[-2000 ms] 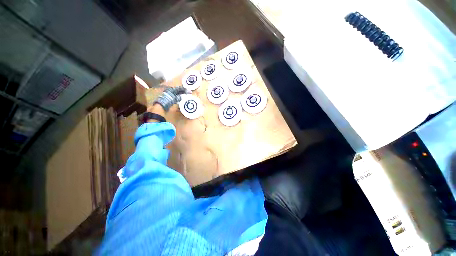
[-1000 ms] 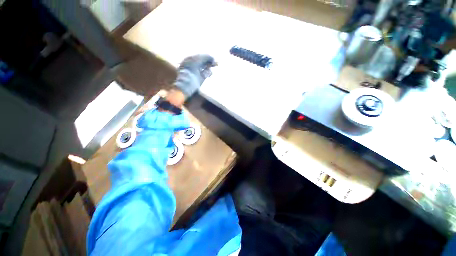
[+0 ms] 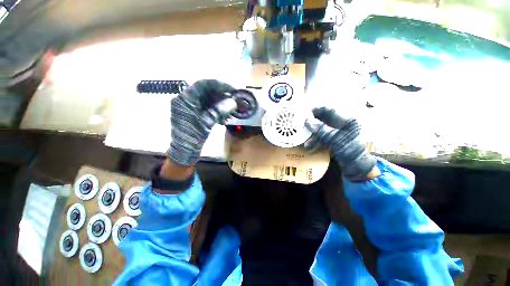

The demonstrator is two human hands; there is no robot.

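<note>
My left hand (image 3: 197,114), in a grey striped knit glove, holds a black round insert (image 3: 244,104) between thumb and fingers, left of the work spot. My right hand (image 3: 342,137), gloved alike, holds a white perforated disc (image 3: 286,127) by its right edge, with its slotted face up, over the front of the machine table. A round piece with a dark ring and bluish centre (image 3: 281,92) sits just behind the disc, under the machine head (image 3: 286,28). A tan cardboard pad (image 3: 279,163) sticks out below the disc.
A black ribbed insert stack (image 3: 162,86) lies on the white sheet (image 3: 131,117) at left. Finished assemblies (image 3: 99,228) lie in rows on brown cardboard (image 3: 120,268) at lower left, beside a white box (image 3: 40,223). White discs (image 3: 391,61) lie on the green surface at right.
The view has swung to the machine. My left hand has moved from the white sheet's edge to beside the fixture and now holds an insert. My right hand has come into view with a disc.
</note>
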